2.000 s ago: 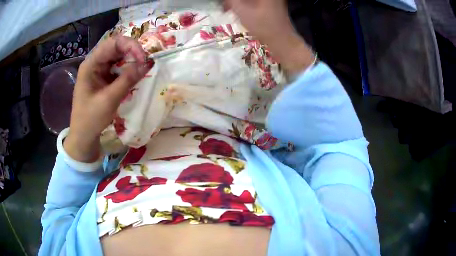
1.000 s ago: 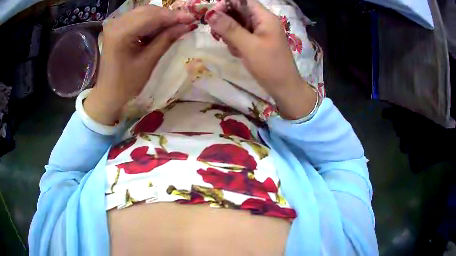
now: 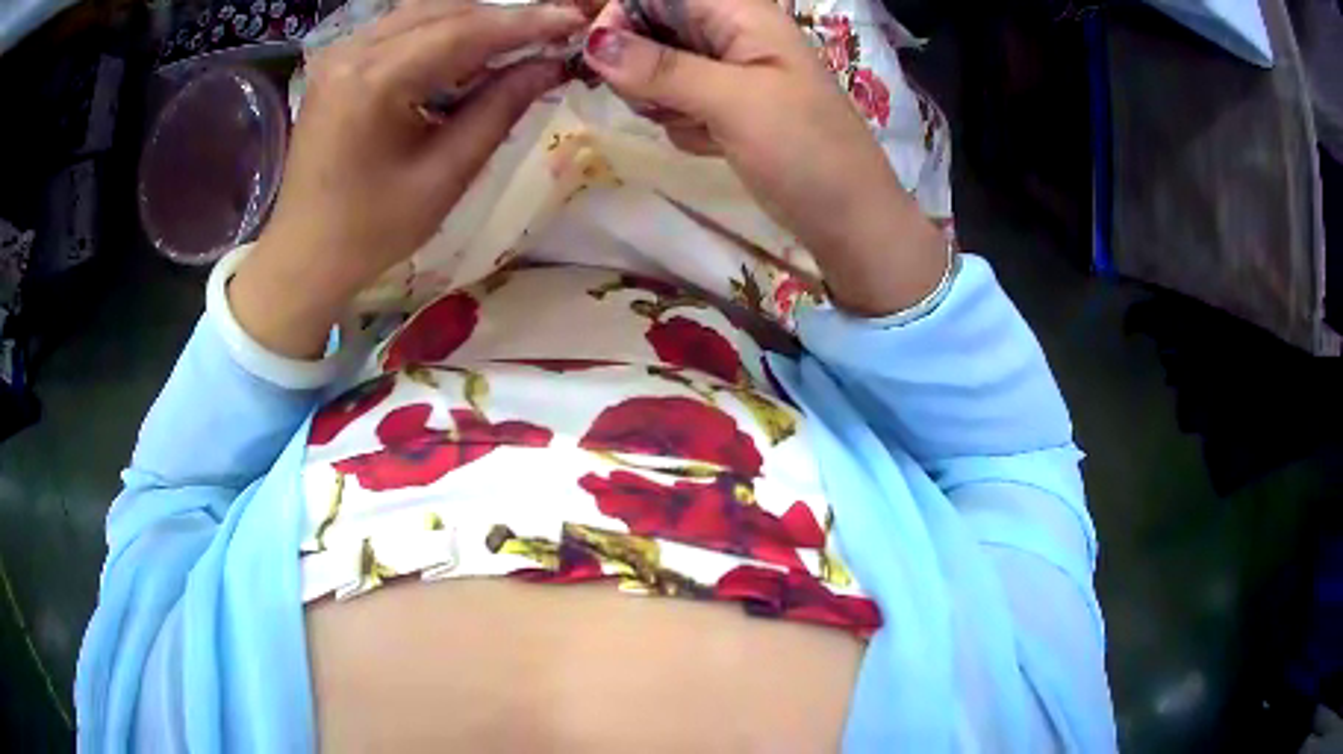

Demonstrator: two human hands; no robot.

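A thin cream-white garment piece (image 3: pixel 567 177) with small red-pink flowers lies bunched on the lap. My left hand (image 3: pixel 398 140) is at the top, left of centre, pinching the cloth edge between fingertips. My right hand (image 3: pixel 759 125) meets it from the right, thumb and fingers closed at the same edge. A dark, narrow object, perhaps scissors, shows inside my right hand at the picture's top edge. The fingertips are close together and partly cut off by that edge. I cannot make out a needle or thread.
A round translucent pinkish tub (image 3: pixel 214 165) stands at the left. A dark patterned item (image 3: pixel 228 27) lies behind it. A grey-brown sheet or bag (image 3: pixel 1208 162) with a blue edge is at the right. Dark green floor (image 3: pixel 1016 427) shows on both sides.
Two seconds ago my hands were apart, the right raised at the top. They came together at the cloth edge, and since one second ago they have barely moved.
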